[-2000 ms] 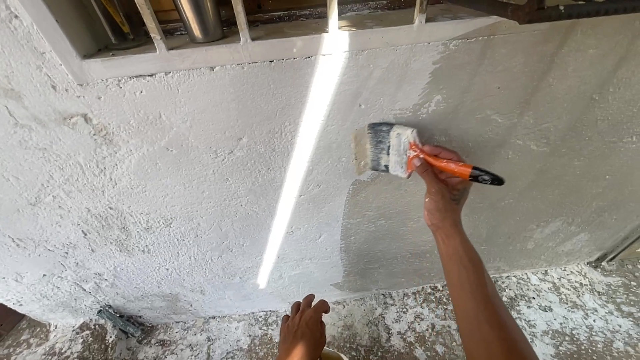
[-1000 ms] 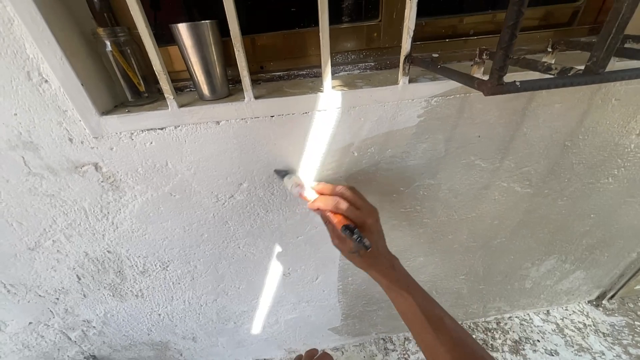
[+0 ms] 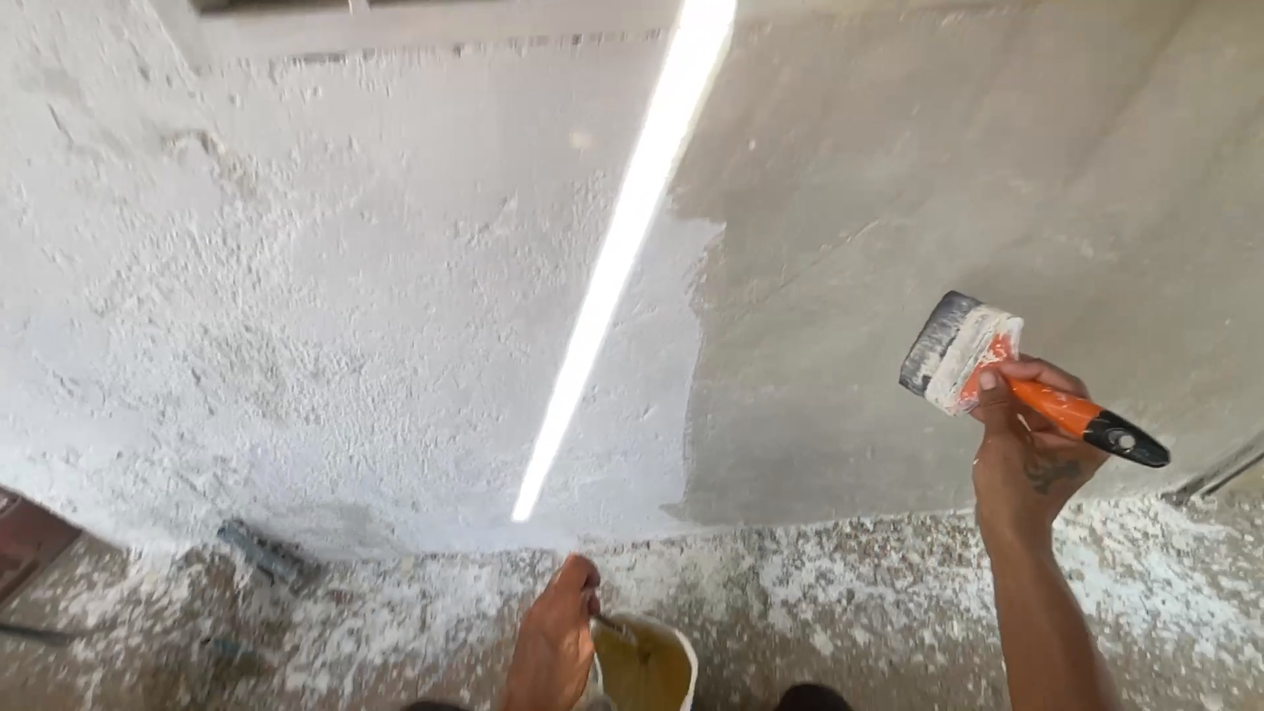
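My right hand (image 3: 1037,444) grips a wide paintbrush (image 3: 987,355) by its orange and black handle, with the dark, paint-caked bristles pointing up and left. The brush is over the darker, damp-looking part of the wall (image 3: 839,296). Low in the middle, my left hand (image 3: 558,632) has its fingers closed at the rim of an open container (image 3: 694,657) of yellowish liquid. A thin piece, perhaps its handle, runs from the fingers over the liquid. Left of a ragged edge, the rough wall (image 3: 395,276) looks paler, and a bright streak of sunlight crosses it.
Pale flakes cover the floor (image 3: 839,583) along the wall's foot. A dusty bluish object (image 3: 265,551) lies against the wall at lower left, near a reddish-brown object (image 3: 30,543). A window ledge (image 3: 415,30) runs along the top left. Metal bars (image 3: 1220,474) stand at the right.
The brush in my right hand was on the wall near the sunlight streak and is now farther right. The darker area reaches farther left at the top. My left hand and the container show more fully.
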